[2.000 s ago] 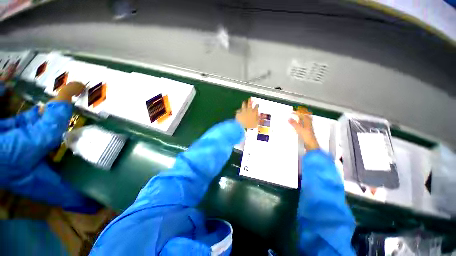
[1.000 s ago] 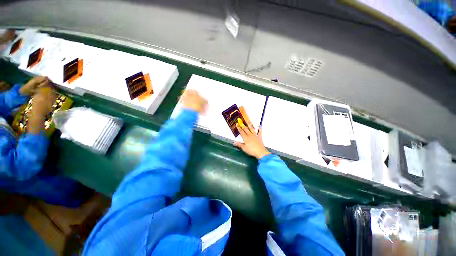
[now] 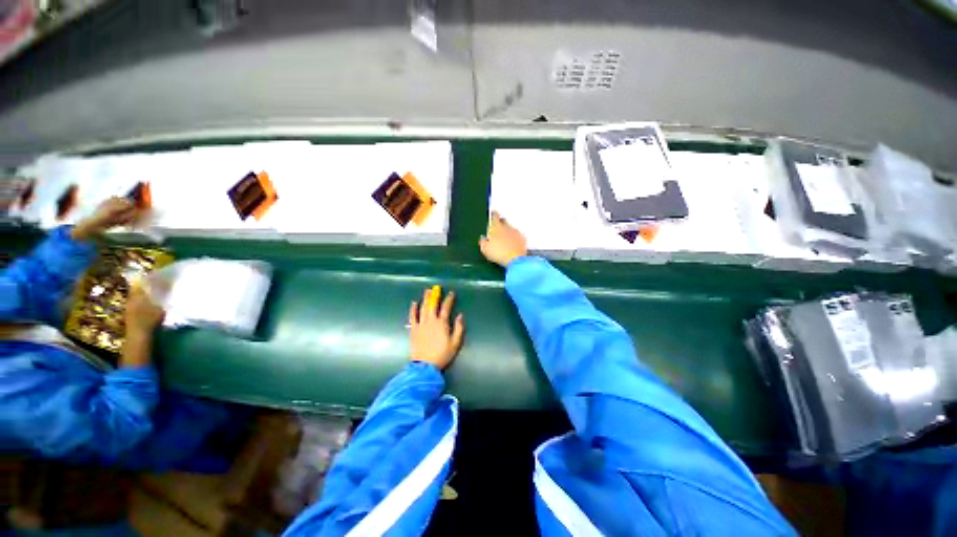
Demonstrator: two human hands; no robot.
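My left hand [image 3: 436,329] rests palm down on the green belt [image 3: 346,315], fingers spread, a small yellow tip on one finger, holding nothing. My right hand [image 3: 504,242] touches the lower left corner of a plain white box [image 3: 535,189]; whether it grips is unclear. Left of a narrow green gap, a white box with a dark and orange print [image 3: 403,199] ends a row of similar boxes. On the right row lies a bagged dark grey slab with a white label [image 3: 637,178].
Another bagged slab [image 3: 829,194] and crumpled clear plastic [image 3: 911,199] lie farther right. A stack of bagged grey slabs [image 3: 860,367] is at lower right. A neighbour's hands [image 3: 142,315] are at left, by gold sheets [image 3: 110,288] and white packets [image 3: 215,294]. A grey panel [image 3: 315,79] stands behind.
The printed box that was between my hands now sits against the left row. My left hand has left it and come down onto the belt; my right hand has moved to the right row's end.
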